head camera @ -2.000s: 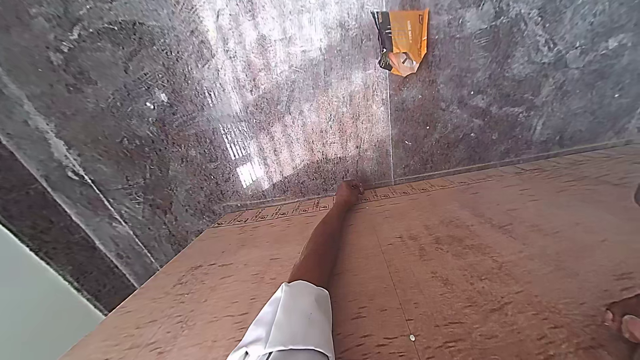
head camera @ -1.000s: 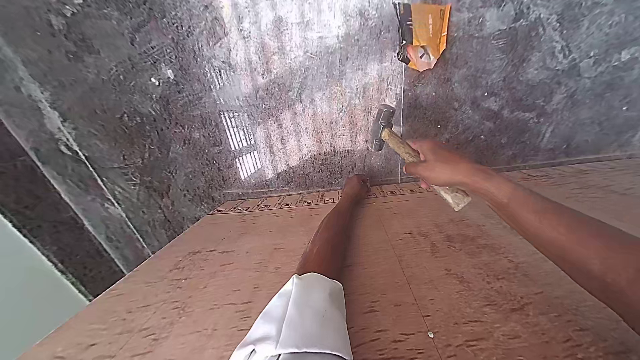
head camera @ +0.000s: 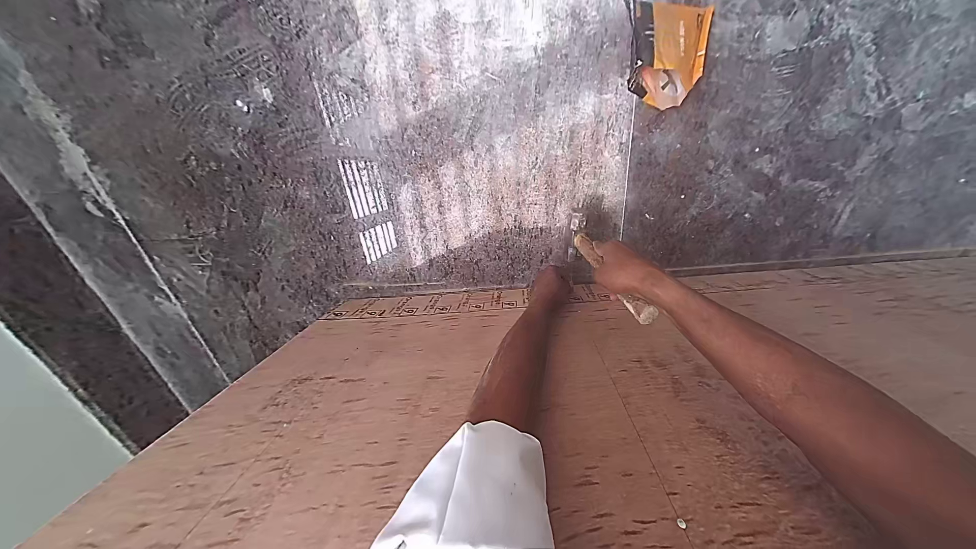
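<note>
My right hand (head camera: 627, 268) grips the wooden handle of a hammer (head camera: 587, 248), whose head is blurred just past the far edge of a plywood sheet (head camera: 427, 427). Close to its left, my left hand (head camera: 550, 286) is at that same edge, fingers bent over it. Whether it pinches something small there cannot be told, as the fingertips are hidden. A strip of printed markings (head camera: 438, 303) runs along the plywood's edge under both hands.
Beyond the plywood lies a dark, shiny stone-like floor (head camera: 252, 175) with a straight joint. An opened orange and black packet (head camera: 680, 46) rests on it. A small pale round bit (head camera: 681, 524) is on the plywood. A pale green surface (head camera: 46, 450) shows at the lower left.
My right hand, out of view at first, came in from the right with the hammer and has since moved left and closer to my left hand. My left hand has stayed at the plywood's edge.
</note>
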